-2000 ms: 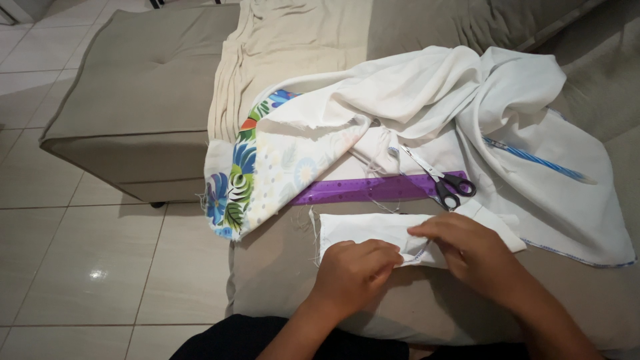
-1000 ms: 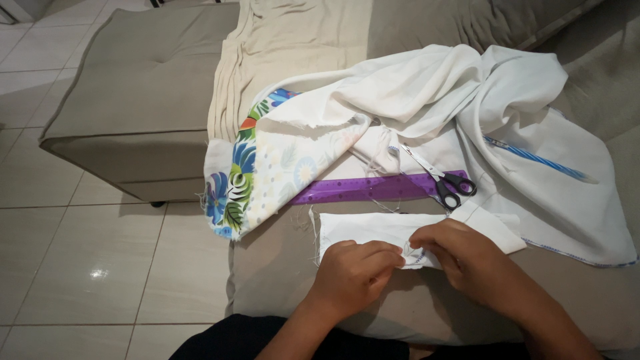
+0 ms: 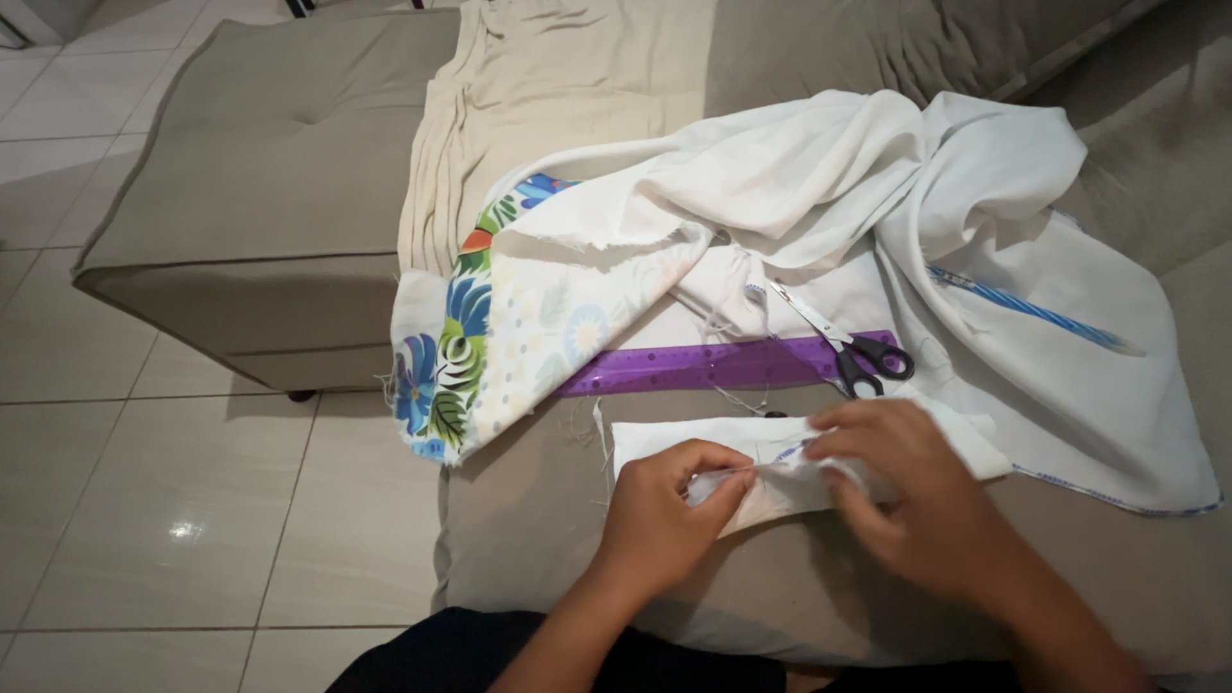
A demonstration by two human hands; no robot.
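Observation:
A folded strip of white fabric [image 3: 664,438] lies on the couch seat before me. My left hand [image 3: 674,505] pinches a thin, gathered part of it between thumb and index finger. To its right, my right hand [image 3: 895,481] is slightly blurred, thumb and fingers apart around the raised cloth; whether it grips the cloth is unclear. Blue stitching or marking shows between the hands. Black-handled scissors [image 3: 847,346], blades slightly parted, rest across a purple plastic ruler [image 3: 712,366] just beyond the strip.
A large crumpled white cloth [image 3: 799,183] with a floral-printed part [image 3: 452,356] spreads beyond the ruler. On its right side lies a blue striped pen or pencil [image 3: 1039,308]. Beige fabric [image 3: 577,67] covers the couch behind. A grey ottoman [image 3: 289,144] stands at left on tiled floor [image 3: 202,500].
My right hand has opened somewhat and moved slightly right from the left fingertips, where it was pinching the cloth. More of the strip and its blue line now shows between the hands.

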